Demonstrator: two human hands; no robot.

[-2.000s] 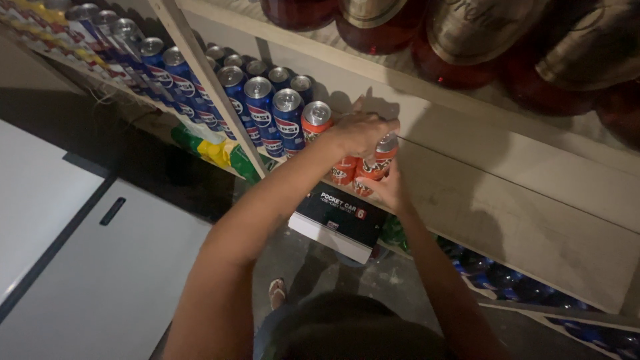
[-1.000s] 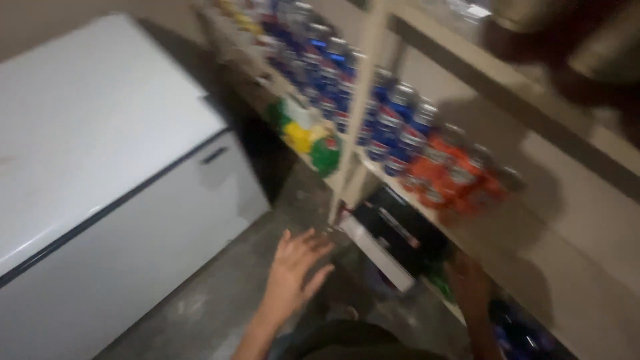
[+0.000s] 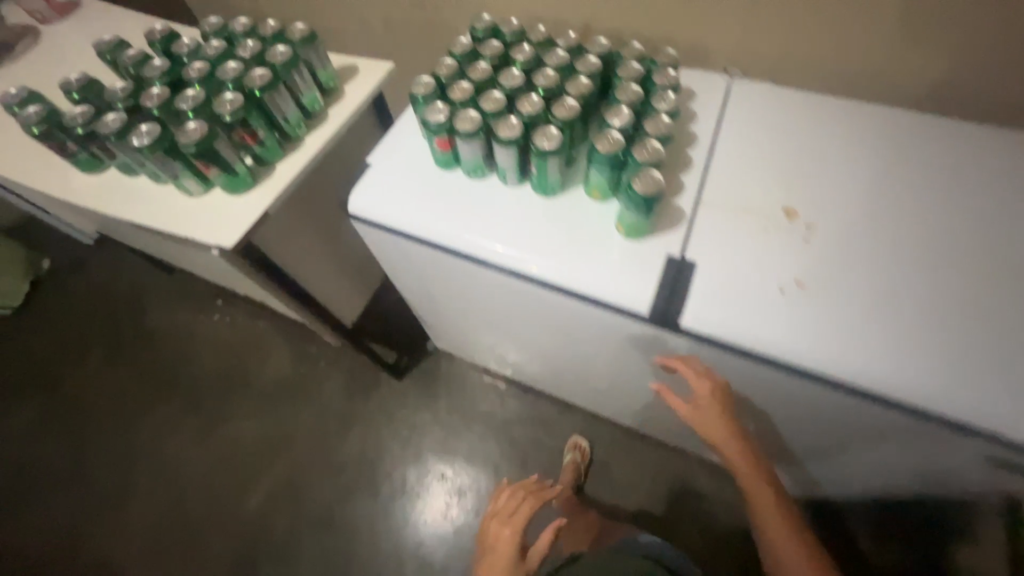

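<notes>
My left hand point(image 3: 516, 520) hangs over the floor at the bottom centre, fingers apart and holding nothing. To its right, my right hand point(image 3: 700, 400) is in front of the white chest freezer point(image 3: 512, 296), just below its lid edge, with thumb and fingers spread and nothing between them. On the freezer's left lid stand several rows of upright green drink cans point(image 3: 547, 160); the nearest can point(image 3: 640, 204) stands at the front right corner of the group. More green cans point(image 3: 212, 156) stand on a white table at the left. Neither hand touches a can.
The white table point(image 3: 232, 216) has a dark metal leg frame and stands left of the freezer, with a narrow gap between them. A black hinge-like fitting point(image 3: 672, 292) sits at the lid seam. A wall rises behind. My sandalled foot point(image 3: 576, 460) is on the dark floor.
The view has swung from the shelf of blue and orange cans to the freezer and table. Two seconds ago both hands were at an orange can on the shelf; now both are free of it.
</notes>
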